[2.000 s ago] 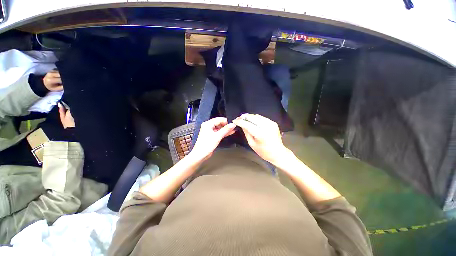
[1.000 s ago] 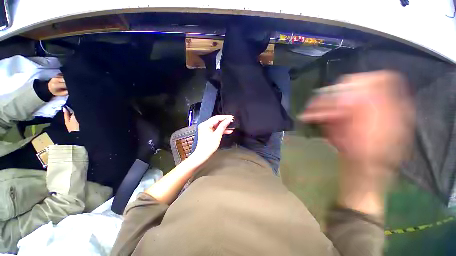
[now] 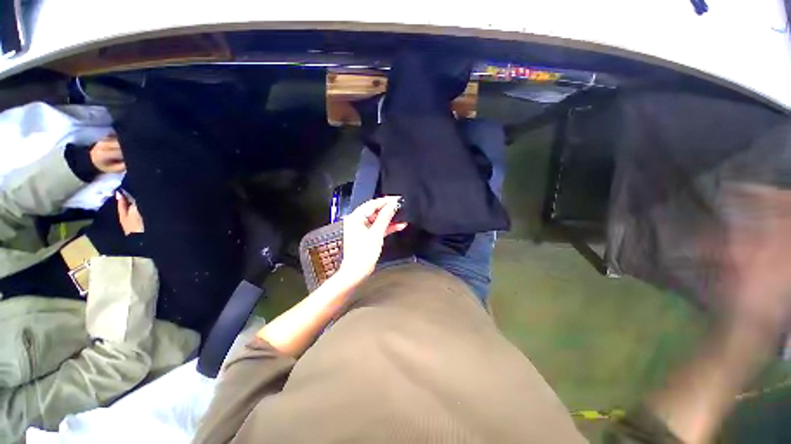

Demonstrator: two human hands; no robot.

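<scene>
The dark garment (image 3: 438, 169) lies over my lap and hangs from under the white tabletop. My left hand (image 3: 371, 230) pinches the garment's near left edge, with a tiny pale spot at the fingertips. My right hand (image 3: 759, 251) is far out at the right edge of the picture, strongly blurred and partly cut off, away from the garment. Whether it holds a needle or thread cannot be seen.
The curved white tabletop (image 3: 390, 16) spans the top. A wooden block (image 3: 356, 85) is under it. A woven brown basket or seat (image 3: 323, 255) is beside my left thigh. A neighbour's sleeve (image 3: 117, 303) and white cloth (image 3: 143, 403) are at left. Dark cloth (image 3: 663, 191) hangs at right.
My right hand has left the garment and swung out to the far right, further than one second ago. My left hand stays at the garment's edge.
</scene>
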